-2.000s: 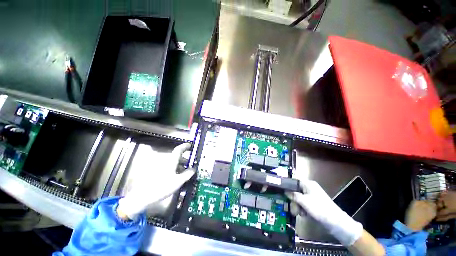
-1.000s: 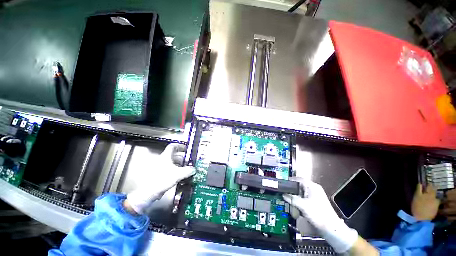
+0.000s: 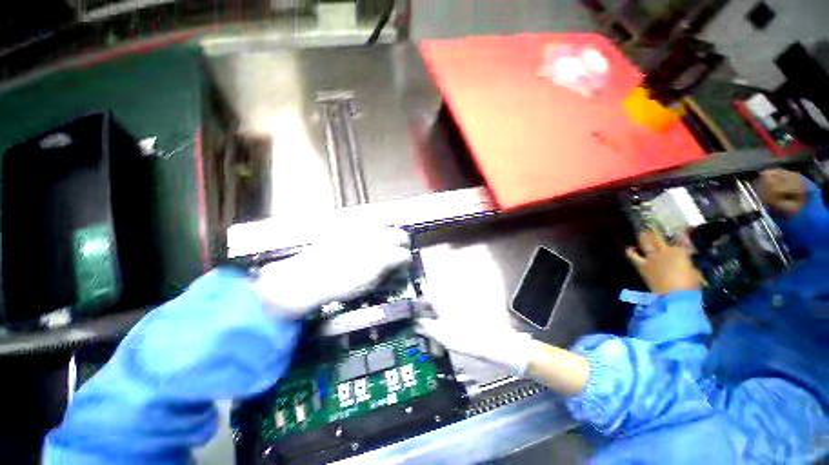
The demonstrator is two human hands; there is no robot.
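Note:
A green circuit board lies in a black carrier on the conveyor. A dark grey bar crosses the board. My left hand, in a white glove, is blurred and reaches over the back of the board, covering that part; what its fingers touch is hidden. My right hand, also in a white glove, is at the bar's right end with its fingertips against or close to it; whether it grips the bar is unclear.
A phone lies right of the carrier. A red sheet lies beyond the rail. A black bin with a small green board is at left. Another person's bare hands are at another board on the right.
The view has swung right. My left hand has moved from the carrier's left edge to over the back of the board. My right hand remains at the bar's right end.

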